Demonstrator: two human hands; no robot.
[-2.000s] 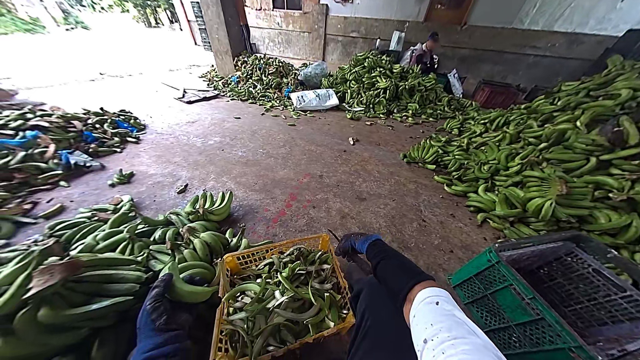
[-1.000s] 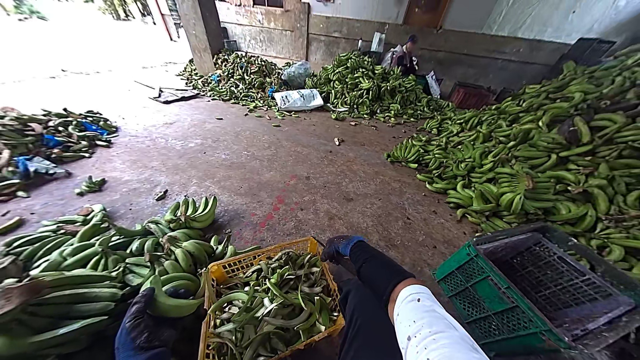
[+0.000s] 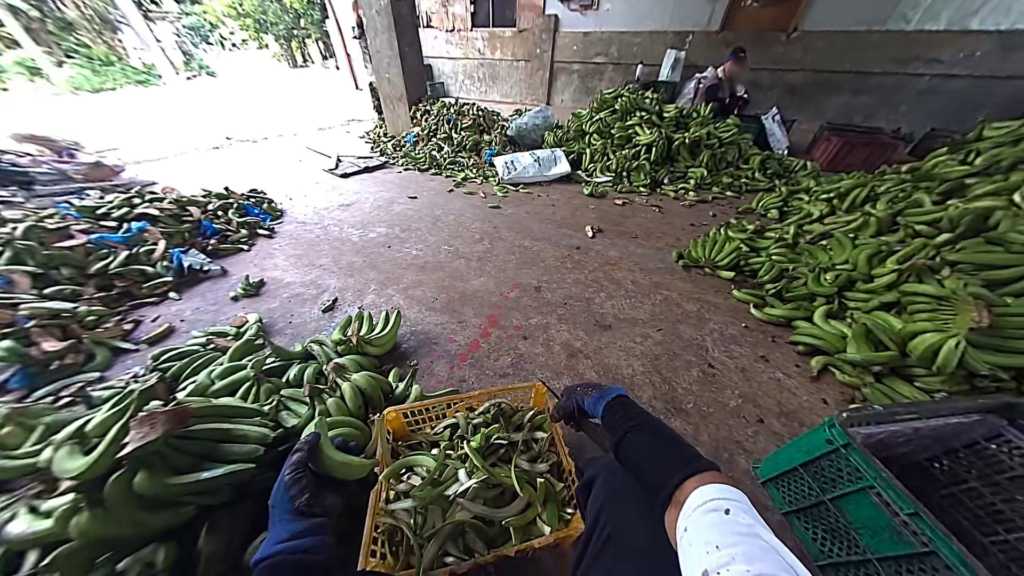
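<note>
My left hand [image 3: 308, 488], in a dark blue glove, is closed around a green plantain [image 3: 340, 458] at the left side of a yellow plastic crate [image 3: 372, 524]. Long green peel strips [image 3: 472, 488] fill the crate. My right hand [image 3: 588, 404], gloved too, is at the crate's far right corner, shut on a thin dark tool, perhaps a knife [image 3: 550, 390], mostly hidden by the fingers. Left of the crate lies a heap of green plantain bunches [image 3: 216, 440], right beside my left hand.
A large heap of green bunches [image 3: 896, 296] rises at the right, behind green and black crates [image 3: 848, 496]. Another heap [image 3: 656, 140] lies by the back wall, near a seated person [image 3: 726, 88] and a white sack [image 3: 532, 166]. Discarded fruit and blue plastic [image 3: 120, 236] lie at left.
</note>
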